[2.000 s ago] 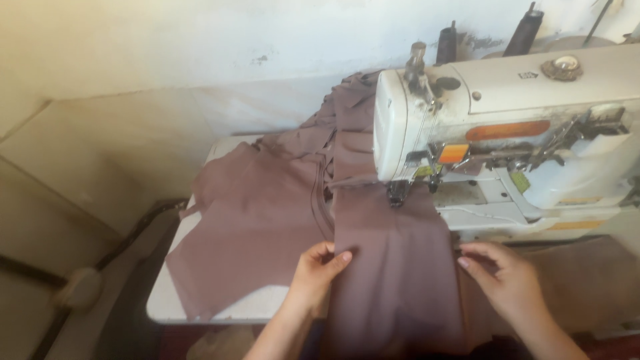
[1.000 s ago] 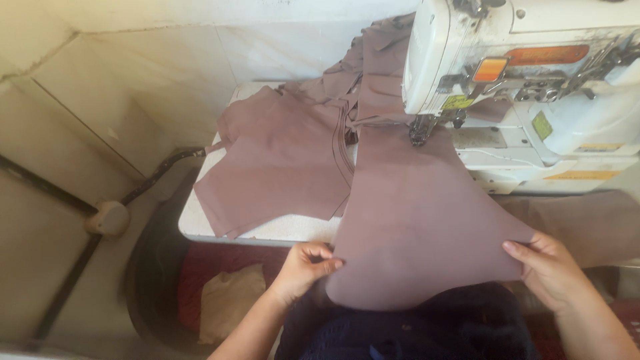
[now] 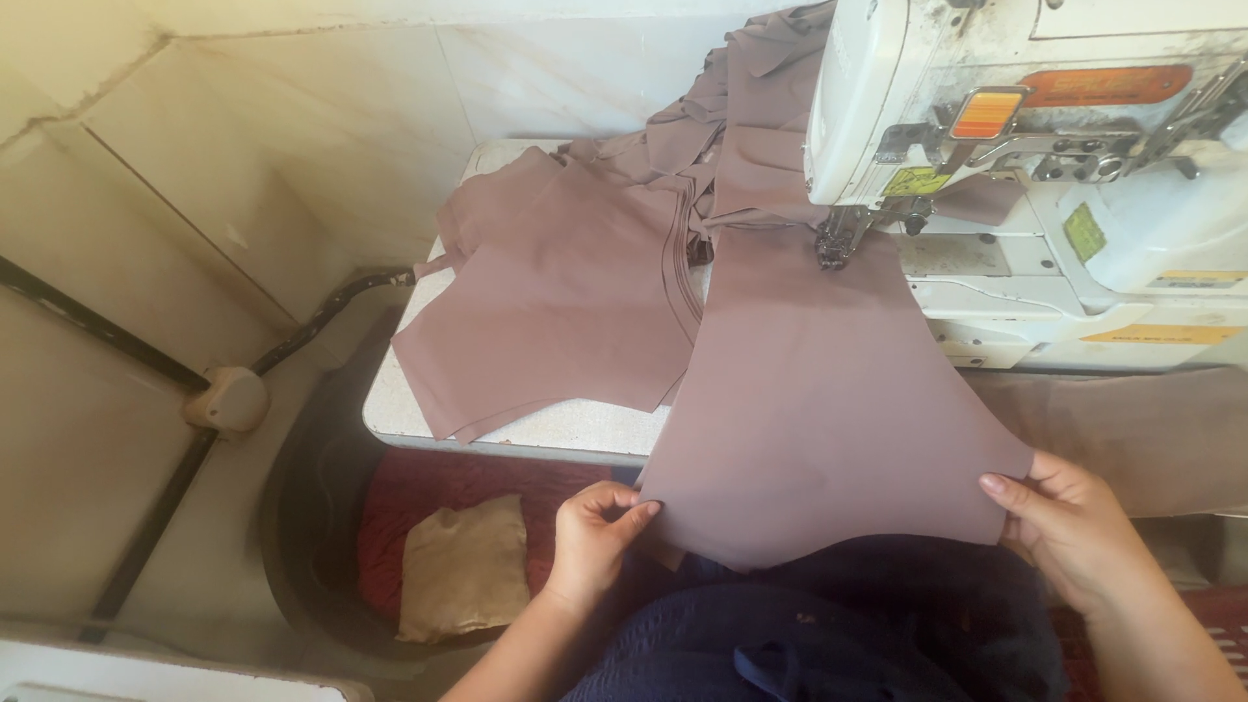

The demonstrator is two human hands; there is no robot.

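A mauve-brown fabric panel (image 3: pixel 809 409) is spread between my hands, its far end under the presser foot (image 3: pixel 834 244) of a white industrial sewing machine (image 3: pixel 975 39). My left hand (image 3: pixel 600 541) pinches the panel's near left corner between thumb and fingers. At the near right corner, my right hand (image 3: pixel 1072 526) grips the edge with the thumb on top. A stack of cut fabric pieces (image 3: pixel 556 292) in the same colour lies on the white tabletop to the left. More bunched fabric (image 3: pixel 692 127) lies behind, beside the machine head.
Below the white tabletop (image 3: pixel 517 439) stands a dark round tub (image 3: pixel 302 546) with red cloth (image 3: pixel 448 483) and a tan fabric piece (image 3: pixel 463 570). Dark pipes with a round junction box (image 3: pixel 226 400) run along the tiled wall. Another brown fabric piece (image 3: pixel 1121 429) lies in front of the machine at right.
Two seconds ago my hands were at the sides of the hanging panel; now they hold its near corners, spread apart and nearer my lap. The view has shifted.
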